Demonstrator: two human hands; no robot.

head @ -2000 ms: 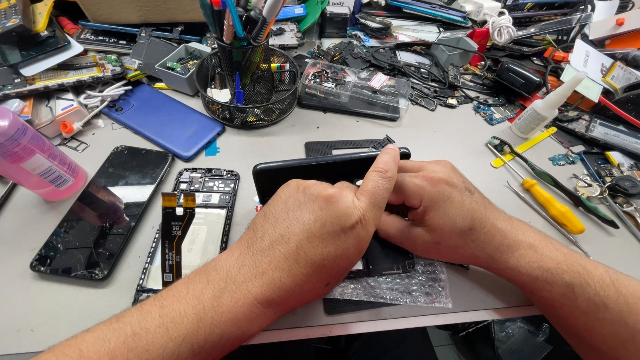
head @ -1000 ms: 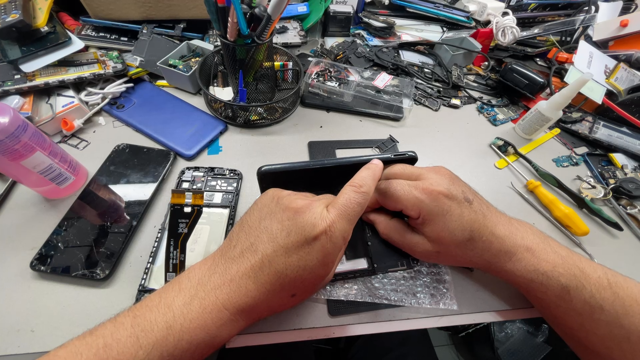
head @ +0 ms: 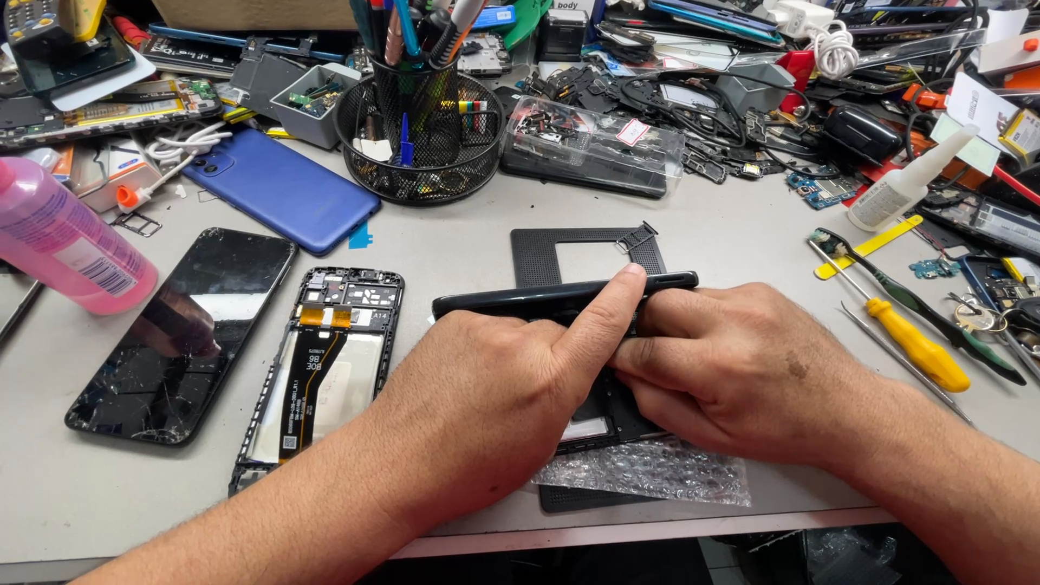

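A black phone shell (head: 520,299) is tilted up on its long edge between both hands. My left hand (head: 520,382) grips it, the index fingertip on its upper edge. My right hand (head: 723,366) holds its right end, fingers bent and partly hidden behind the knuckles. Under the hands lie a dark phone frame (head: 597,426), bubble wrap (head: 666,475) and a black textured mat (head: 532,252) with a SIM tray (head: 636,237) on its top edge. To the left lie an opened phone chassis with battery and ribbon cable (head: 313,378) and a phone with a cracked screen (head: 187,333).
A blue phone back (head: 284,187), a pink bottle (head: 69,236) and a mesh pen holder (head: 418,138) stand or lie behind and left. On the right are a yellow-handled screwdriver (head: 918,345), tweezers (head: 906,366), a toothbrush (head: 926,305) and a glue bottle (head: 910,183). Phone parts crowd the back.
The left index finger, earlier raised near the SIM tray, now rests on the shell's edge. The shell has shifted slightly, and both hands still hold it.
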